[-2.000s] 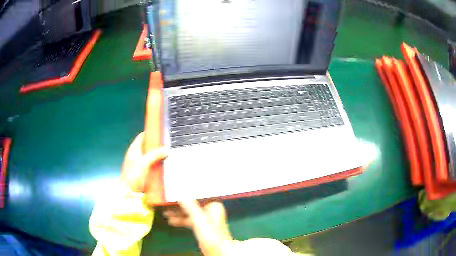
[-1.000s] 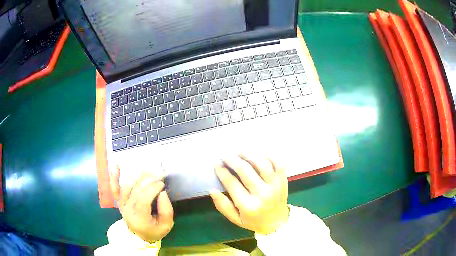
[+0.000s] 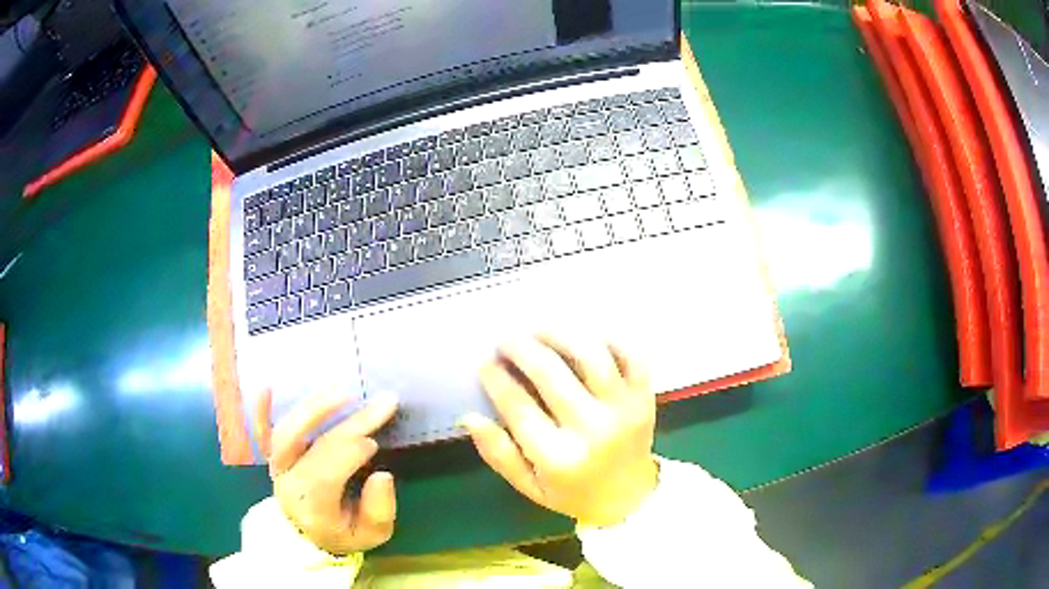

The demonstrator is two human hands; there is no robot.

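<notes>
An open silver-grey laptop (image 3: 713,311) lies on a red-orange foam tray (image 3: 226,345) in front of me. Its screen (image 3: 391,58) shows a light window with lines of text and is cut off at the top. The black keyboard (image 3: 460,196) is uncovered. My left hand (image 3: 334,472) rests at the front left of the palm rest, with a finger at the touchpad's lower left. My right hand (image 3: 575,437) lies over the right part of the touchpad (image 3: 431,345), fingers spread, holding nothing.
Several red-orange foam trays (image 3: 955,196) stand side by side at the right, with a dark shiny slab (image 3: 1018,58) beside them. Another open laptop (image 3: 98,92) sits on foam at the upper left. A foam edge shows at the far left. The bench (image 3: 104,276) is shiny green.
From two seconds ago, the laptop and foam have shifted left in view, and my hands have moved from the foam's left corner onto the laptop. In the last second, my left finger has reached towards the touchpad.
</notes>
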